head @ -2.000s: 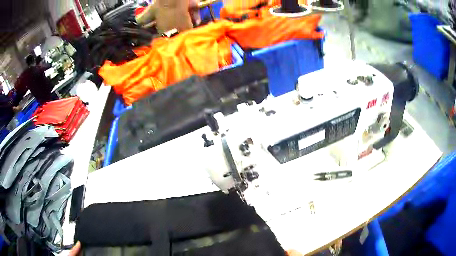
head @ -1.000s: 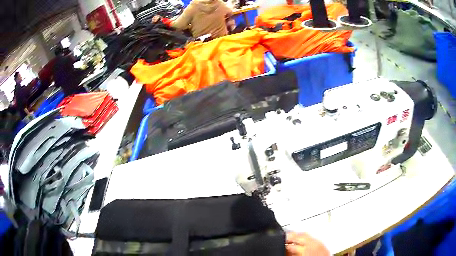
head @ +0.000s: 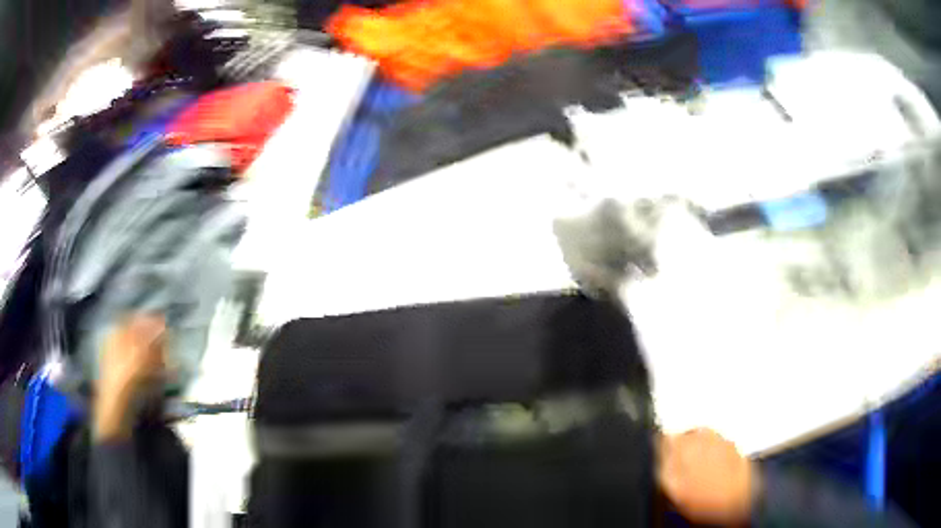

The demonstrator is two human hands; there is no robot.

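The black back panel (head: 485,351) lies on the white machine table, its top edge reaching the needle area of the sewing machine (head: 846,103). A camouflage strip (head: 516,418) and a plain black cross band (head: 418,371) show on it. My right hand (head: 707,474) is at the panel's right edge, blurred, its fingers partly hidden. My left hand (head: 132,366) is raised left of the panel, apart from it, in front of the grey pieces; blur hides its finger shape. The whole view is smeared by motion.
Grey fabric pieces (head: 155,227) are stacked at the left, with red pieces (head: 235,116) behind. A blue bin (head: 356,155) with black pieces (head: 495,108) stands behind the table (head: 444,237). Orange fabric (head: 485,36) lies further back. The table's wooden edge curves at the lower right.
The view has shifted, so the panel shows higher. My left hand has come into view at the left, away from the panel. My right hand stays at the panel's right edge.
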